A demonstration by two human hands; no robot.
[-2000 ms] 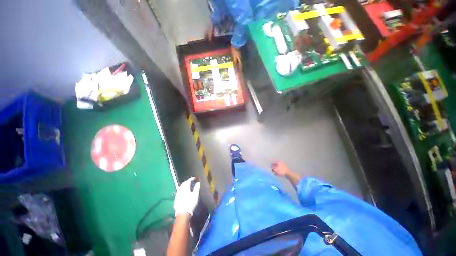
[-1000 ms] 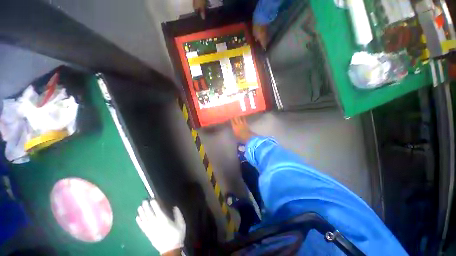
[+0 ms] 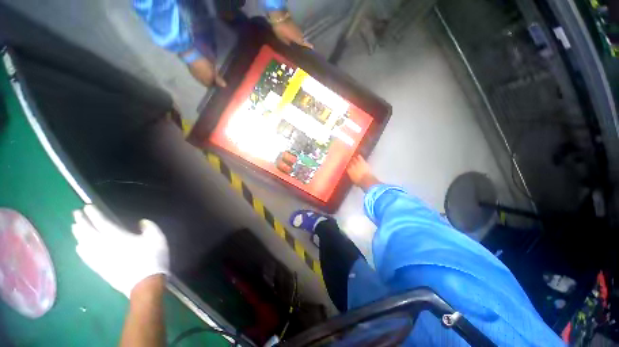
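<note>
A black tote with a red liner lies at a slant across the upper middle. It holds a green circuit board with tall parts, silver-white bars and a yellow strip; glare washes out part of it. My bare right hand is on the tote's near right side, fingers over its rim; the fingertips' grip is partly hidden. My left hand, in a white glove, rests on the edge of the green bench with fingers apart and holds nothing.
Another person's two hands are at the tote's far side. A pink-white round disc lies on the green bench. Yellow-black floor tape runs below the tote. A round stool stands at the right.
The tote has turned and appears larger, with my right hand now over its rim. The right-hand green bench has left the view. My gloved hand remains at the left bench edge.
</note>
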